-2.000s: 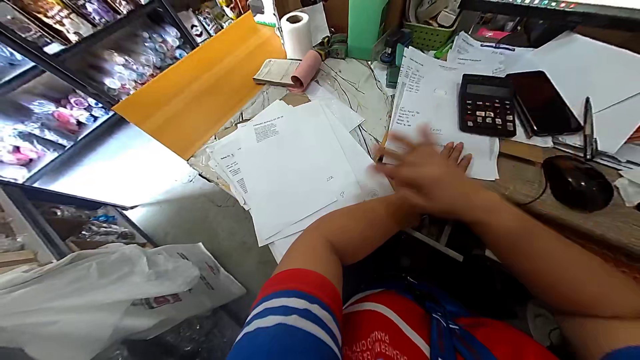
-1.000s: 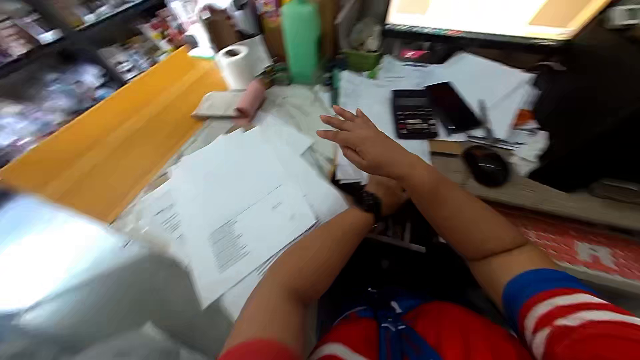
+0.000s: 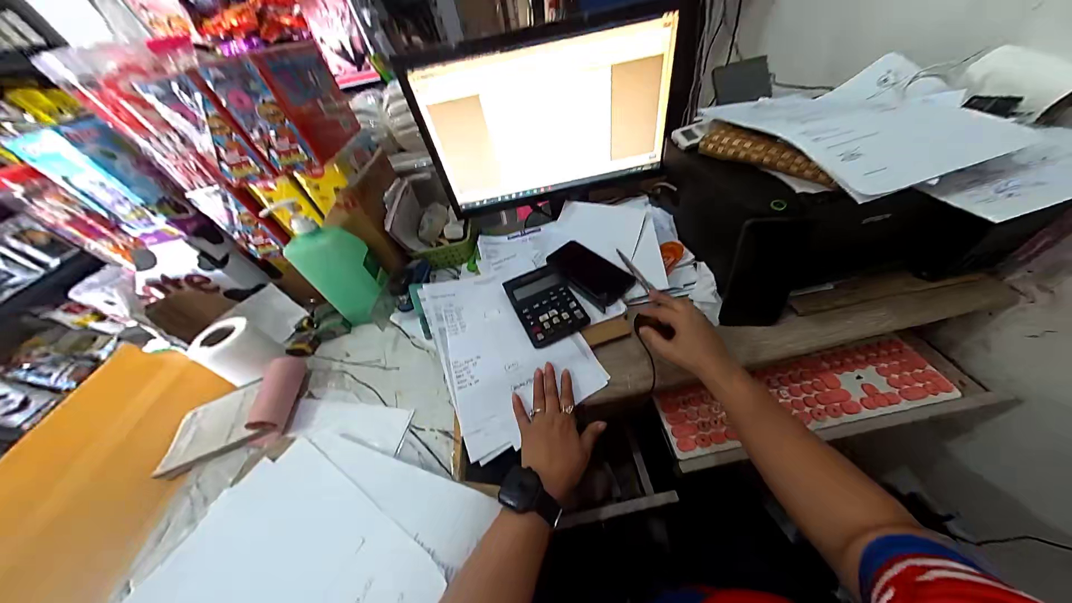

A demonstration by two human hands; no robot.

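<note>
My left hand [image 3: 553, 440], with rings and a black wristwatch [image 3: 529, 496], rests palm down on the lower edge of the printed papers [image 3: 481, 360]. A black calculator [image 3: 546, 306] lies on those papers, with a dark smartphone [image 3: 591, 273] beside it. My right hand [image 3: 677, 328] reaches to the right of the phone, over a black computer mouse [image 3: 653, 328] that it mostly covers. Its fingertips are at the lower end of a pen [image 3: 634, 270]; whether they grip it cannot be told. More white sheets [image 3: 318, 528] lie at the lower left.
A lit monitor [image 3: 553, 109] stands behind the papers, a green pump bottle [image 3: 335, 268] and a paper roll [image 3: 234, 347] to the left. A black printer [image 3: 837, 226] bearing papers is at the right. A pink keyboard [image 3: 804, 398] sits on a lower shelf, beside an open drawer [image 3: 620, 502].
My right hand has moved from above my left forearm to the mouse and pen. My left hand now shows flat on the papers. The view has swung right.
</note>
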